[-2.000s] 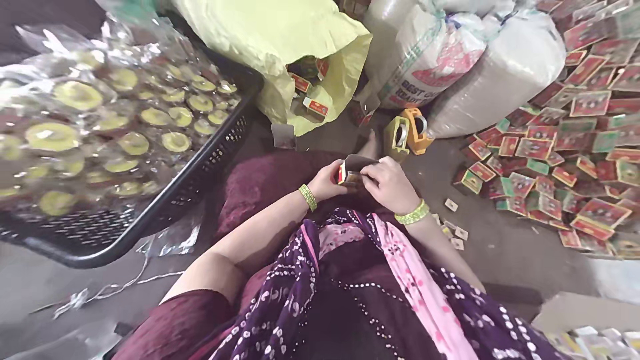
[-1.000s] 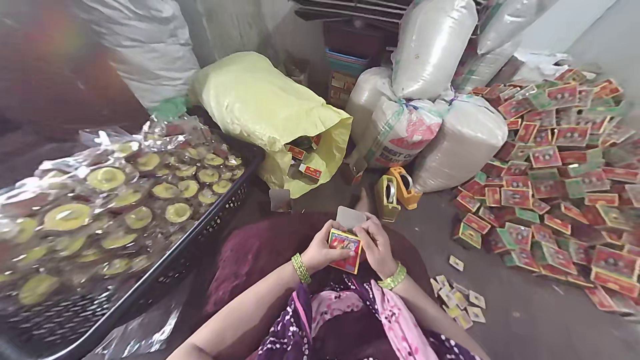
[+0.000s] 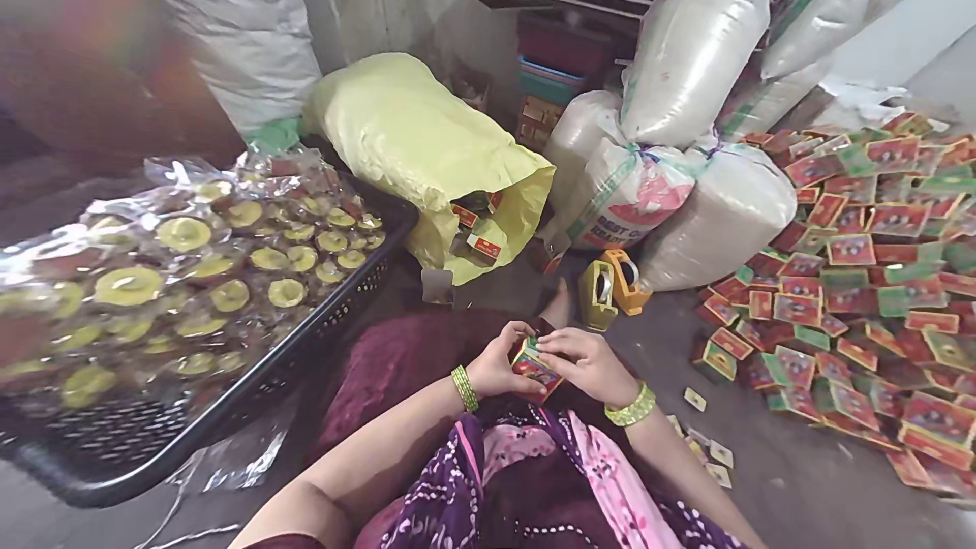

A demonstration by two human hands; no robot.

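A small red and green printed cardboard box [image 3: 536, 371] is held over my lap. My left hand [image 3: 503, 361] grips it from the left, thumb along its lower edge. The fingers of my right hand [image 3: 591, 364] rest on the box's green top end; whether they pinch a flap cannot be made out. Just beyond my hands, two tape dispensers, one yellow [image 3: 598, 296] and one orange [image 3: 628, 284], stand side by side on the floor. Several small square cards [image 3: 720, 454] lie on the floor to the right of my right wrist.
A black plastic basket [image 3: 305, 347] of bagged items with yellow discs is at left. Behind it lies an open yellow sack [image 3: 427, 145] with small boxes inside. Full white sacks [image 3: 717, 221] stand behind the dispensers. A large heap of red and green boxes [image 3: 858, 305] spreads at right.
A grey flat piece stood above the box in my hands one second ago; now my right fingers are on a green end of the box. The view has shifted.
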